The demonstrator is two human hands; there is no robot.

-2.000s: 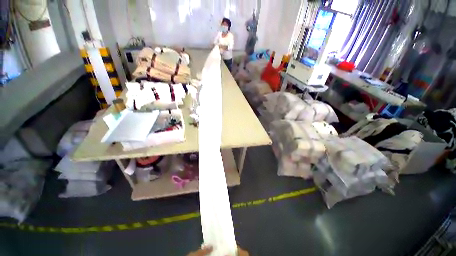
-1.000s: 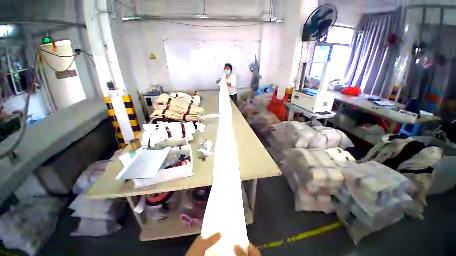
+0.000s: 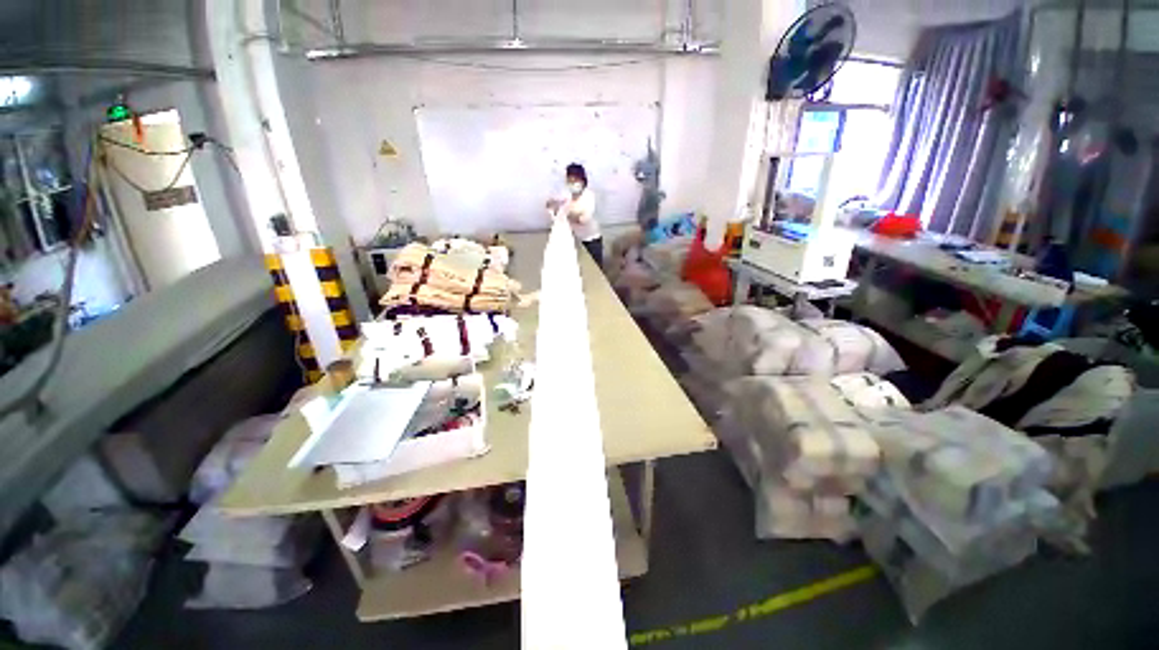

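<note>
A long white curtain panel (image 3: 568, 444), gathered into a narrow flat strip, runs from the bottom edge of the picture over the beige table (image 3: 661, 425) to its far end. A person there has hands at the strip's far end. The strip looks straight and widens towards me. My left hand and my right hand are both out of the picture; the near end of the strip is cut off by the bottom edge.
Folded curtain bundles (image 3: 447, 277) with dark straps and a white tool tray (image 3: 413, 457) lie on the table's left side. Bagged curtains (image 3: 807, 451) are stacked on the floor at the right, others at the left. A person (image 3: 581, 210) stands at the far end.
The view has tilted up since the first frame. Both my hands, earlier holding the strip at the bottom edge, have dropped out of the picture. The far person's hands have shifted slightly left.
</note>
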